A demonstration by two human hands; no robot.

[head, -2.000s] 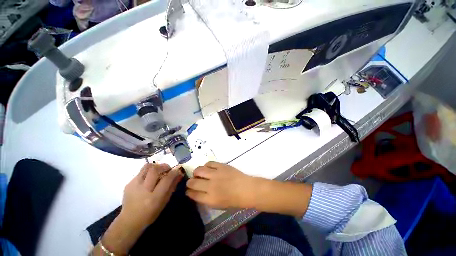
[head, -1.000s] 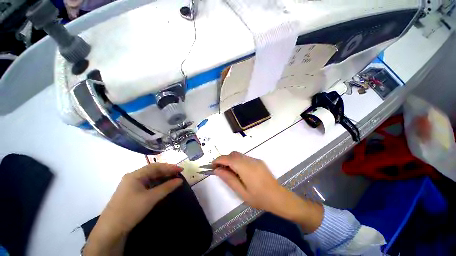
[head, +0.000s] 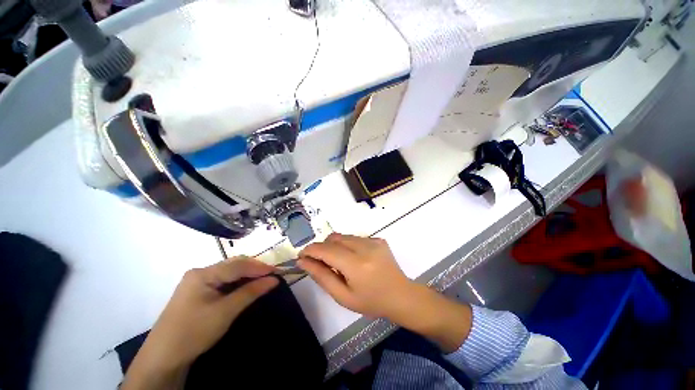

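A black cut panel lies at the table's front edge, below the sewing machine's needle area. My left hand pinches the panel's upper corner between thumb and fingers. My right hand is closed on thread snips; only their metal blades show, touching or very near the corner at my left fingertips. Their handles are hidden in my palm. Whether the blades are open or closed is too small to tell.
Another black panel lies at the left. Behind my right hand are a small dark case and a black strap with a white roll. A parts tray, red stool and blue crate stand at the right.
The snips have left the machine bed beside the dark case and are in my right hand. My right hand has moved left, bringing the blades to my left fingertips. The view has shifted slightly.
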